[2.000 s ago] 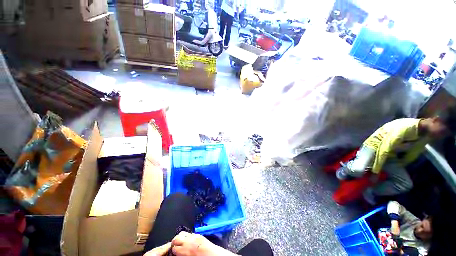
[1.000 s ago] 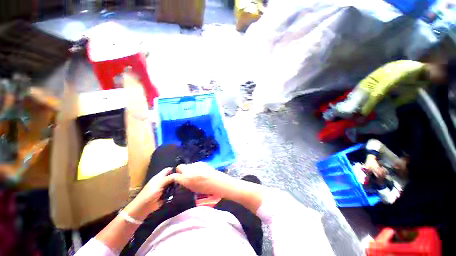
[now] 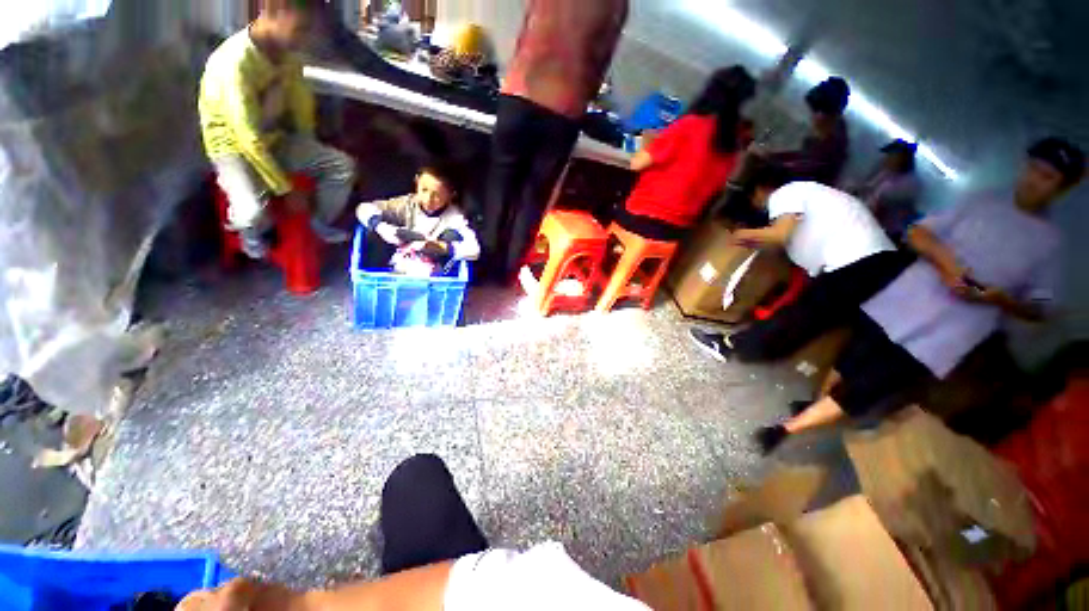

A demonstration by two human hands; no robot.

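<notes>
A blue plastic crate (image 3: 108, 573) is cut off by the bottom left corner. A small part of a dark heap (image 3: 151, 600) shows inside it. My right hand (image 3: 233, 594) is at the bottom edge, beside the crate's near right corner. It is blurred and mostly cut off, so its fingers and anything in them are hidden. My right forearm and white sleeve run along the bottom edge. My left hand is out of the picture.
My dark-clad knee (image 3: 428, 513) rises at bottom centre. Flattened cartons (image 3: 776, 567) lie at lower right. A child sits in another blue crate (image 3: 408, 298) ahead. Orange stools (image 3: 573, 245) and several people are near a workbench; one walks at right.
The view has swung far to the right. The open carton, the red stool by it and my left hand have left the picture. The near blue crate now shows only at bottom left.
</notes>
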